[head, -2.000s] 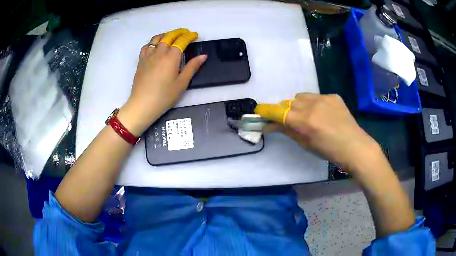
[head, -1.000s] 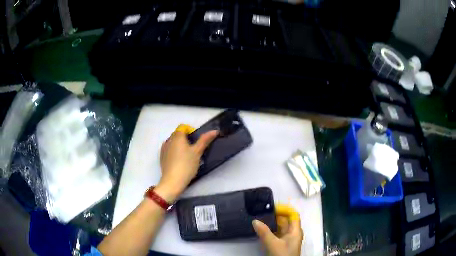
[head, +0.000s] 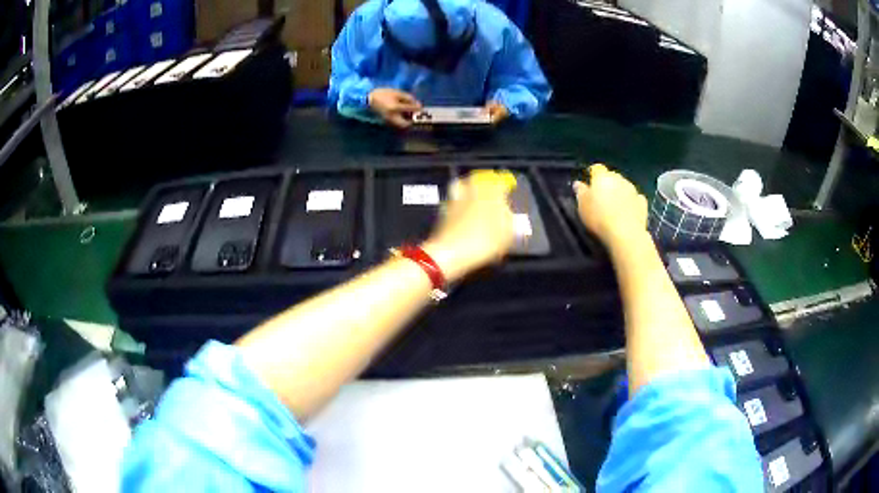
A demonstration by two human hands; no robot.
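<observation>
My left hand, blurred, with yellow finger cots, is over the fifth pocket of the black phone tray. A dark grey smartphone with a white label shows beside and partly under it. My right hand is at the tray's right end, fingertips near the rim of the last pocket. That pocket is dark, and whether the right hand grips a phone cannot be told. Several black smartphones with white labels, such as one at the left, lie in the other pockets.
The white mat is below, with a striped white pad. Film lies at left. A tape roll and another phone tray row are at right. A coworker in blue holds a phone opposite.
The view has tilted up. Both hands have moved from the mat forward to the tray. The two phones are gone from the visible part of the mat.
</observation>
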